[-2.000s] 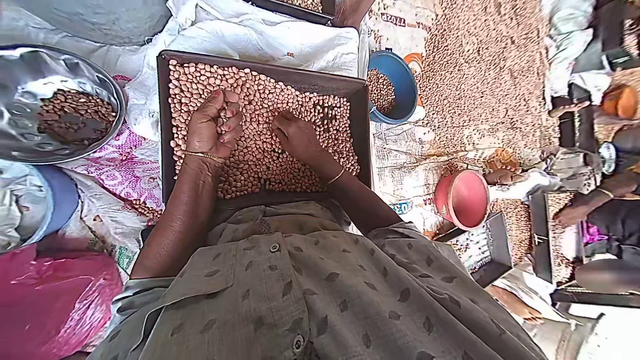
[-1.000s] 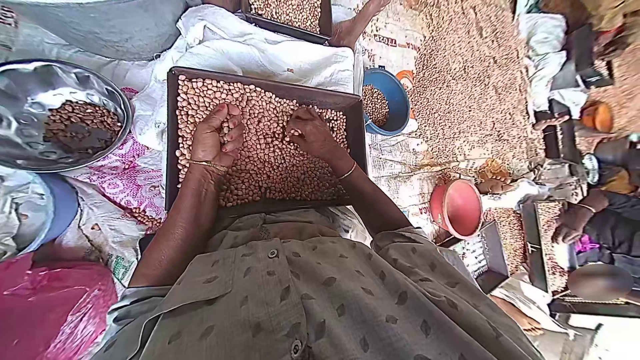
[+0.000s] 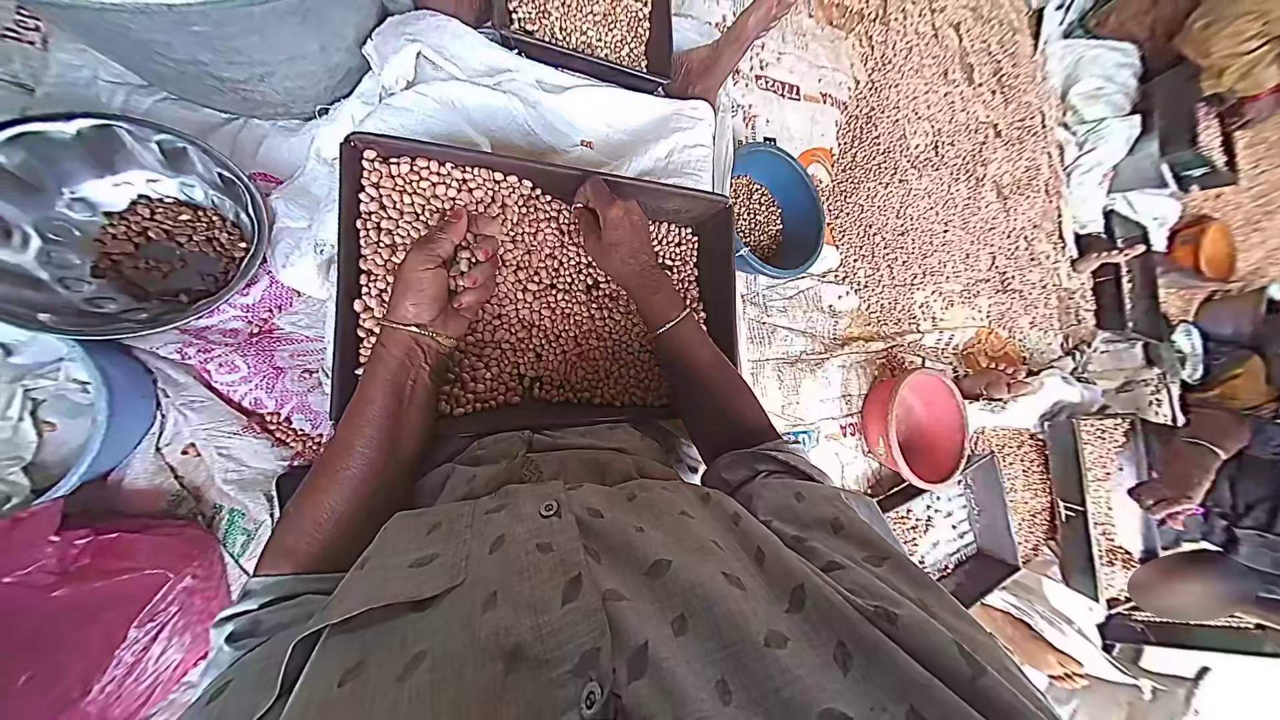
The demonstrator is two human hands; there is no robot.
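Observation:
A dark rectangular tray point(image 3: 535, 420) lies in front of my body, spread with pinkish-brown nuts or beans point(image 3: 530, 300). My left hand point(image 3: 445, 270) is palm up over the tray's left half, its fingers curled around a few of the nuts. Near the tray's far edge, right of centre, my right hand point(image 3: 615, 235) is bent downward over the nuts; its fingertips are partly hidden, so whether it holds any cannot be told. Each wrist wears a thin bangle.
At the left are a shiny metal bowl point(image 3: 255, 190) with darker pieces, a blue tub point(image 3: 125, 420) and a pink plastic bag point(image 3: 110, 610). A blue bowl point(image 3: 795, 210) and a red bucket point(image 3: 925, 430) stand right. A second tray point(image 3: 660, 40) lies beyond; other people sit at right.
My right hand has moved away from my left hand, toward the tray's far edge. My left hand stays cupped over the left part of the tray.

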